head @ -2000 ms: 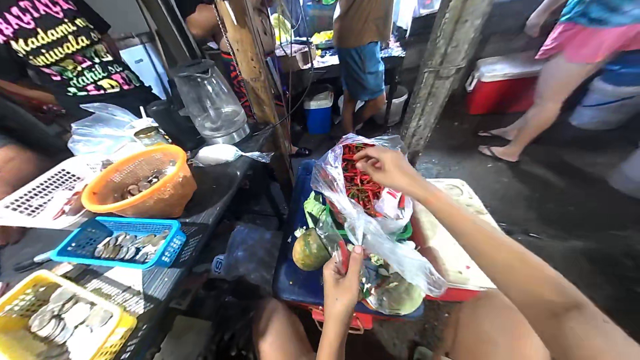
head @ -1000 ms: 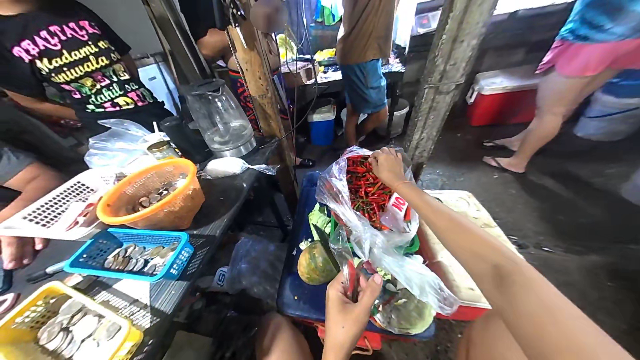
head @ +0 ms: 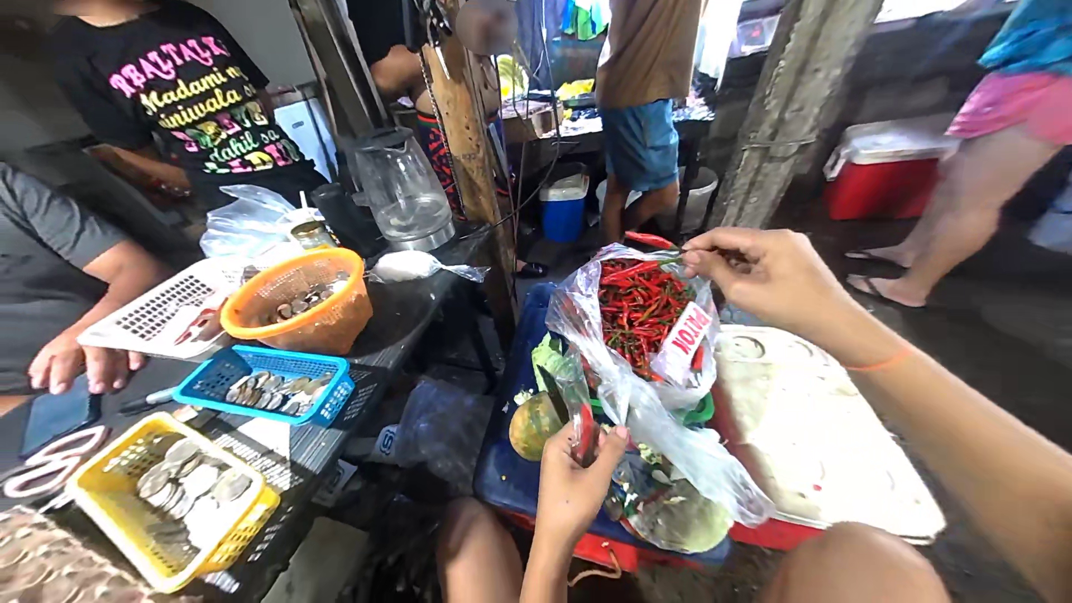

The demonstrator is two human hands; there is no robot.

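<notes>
My right hand [head: 754, 268] is raised at the far rim of a clear plastic bag and pinches the stem end of red chili peppers [head: 651, 242]. Below it, the open bag [head: 670, 419] is full of red chilies [head: 641, 314] with green stems. At the near side of the bag, my left hand [head: 578, 469] is closed around the red handle of a knife [head: 584, 435], its dark blade pointing up and away. Just left of the blade lies a round green-orange fruit or vegetable [head: 532, 427]. A wrapped pale green vegetable [head: 691, 515] lies in front of the bag.
A blue surface [head: 502, 469] bears the bag, beside a white cooler lid [head: 821, 427]. On the dark table at left stand an orange basket [head: 335, 314], blue basket [head: 339, 394] and yellow basket [head: 260, 511] of coins, and a glass pitcher [head: 406, 188]. People are around.
My right hand has gone from on top of the chilies to above the bag's right rim, now with chilies between its fingers. My left hand still holds the knife.
</notes>
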